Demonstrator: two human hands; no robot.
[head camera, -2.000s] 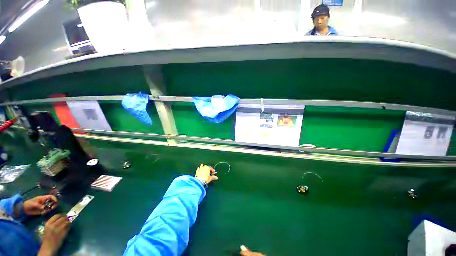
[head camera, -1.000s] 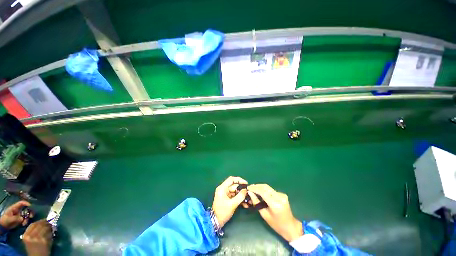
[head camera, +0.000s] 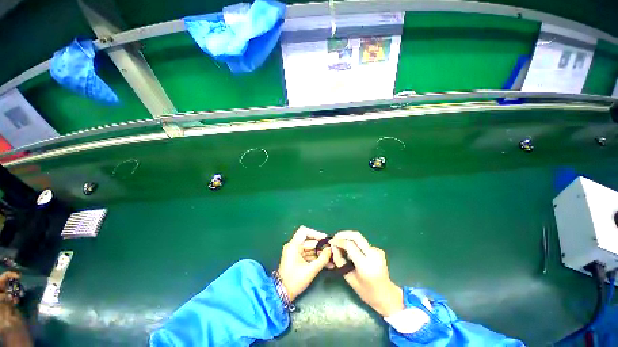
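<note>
My left hand (head camera: 301, 263) and my right hand (head camera: 366, 271) meet above the green bench in front of me. Between their fingertips is a small round dark part (head camera: 325, 245), mostly covered by the fingers. A dark piece also shows under my right fingers; its shape is unclear. Both hands are bare, with blue sleeves, and a band is on my left wrist.
Small round assemblies (head camera: 377, 162) sit spaced along the green conveyor belt (head camera: 312, 146). At right stand a white box (head camera: 588, 220) with cables and a thin dark tool (head camera: 545, 249). At left are a white slotted piece (head camera: 84, 223), a metal plate (head camera: 57, 281) and another person's hand (head camera: 12, 318).
My left hand has come back from the belt and joined my right hand around a small part. The view has tilted down. The belt assemblies have shifted left in view since one second ago.
</note>
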